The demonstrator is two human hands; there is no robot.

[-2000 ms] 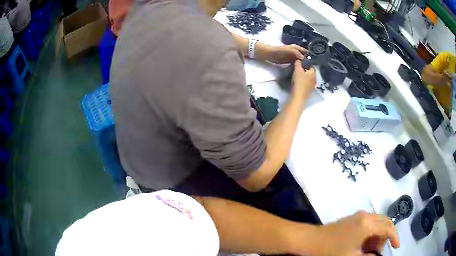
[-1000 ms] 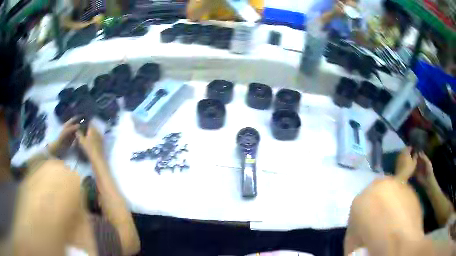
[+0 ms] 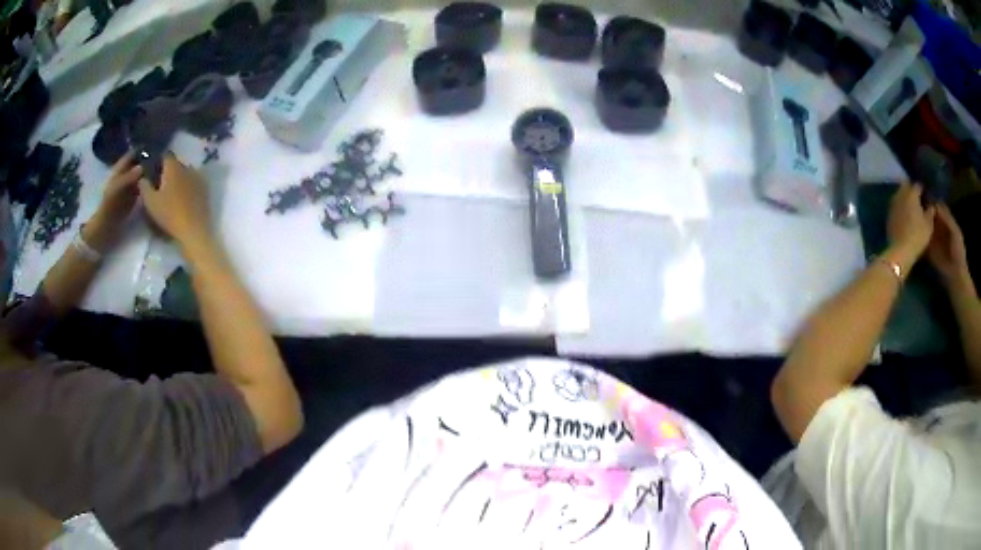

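Observation:
A handheld fan body [image 3: 550,204] lies on the white-covered bench, its round spoked head away from me and its dark grey handle towards me. A yellow-green label shows below the head. No hand touches it. Neither my left hand nor my right hand is in view. My white printed shirt [image 3: 538,462] fills the bottom middle. A skin patch at the bottom left corner is cut off, and I cannot tell whose it is.
Three-armed brackets [image 3: 342,185] lie left of the fan. Cup-shaped housings [image 3: 450,81] stand beyond it. Light blue boxes lie left [image 3: 323,81] and right [image 3: 791,140]. Neighbours' hands hold dark parts at left [image 3: 167,193] and right [image 3: 920,226].
The view has swung from the left neighbour to straight ahead and tilted down. The large blurred arms at both lower sides have left the picture. The fan lies on the bench as before.

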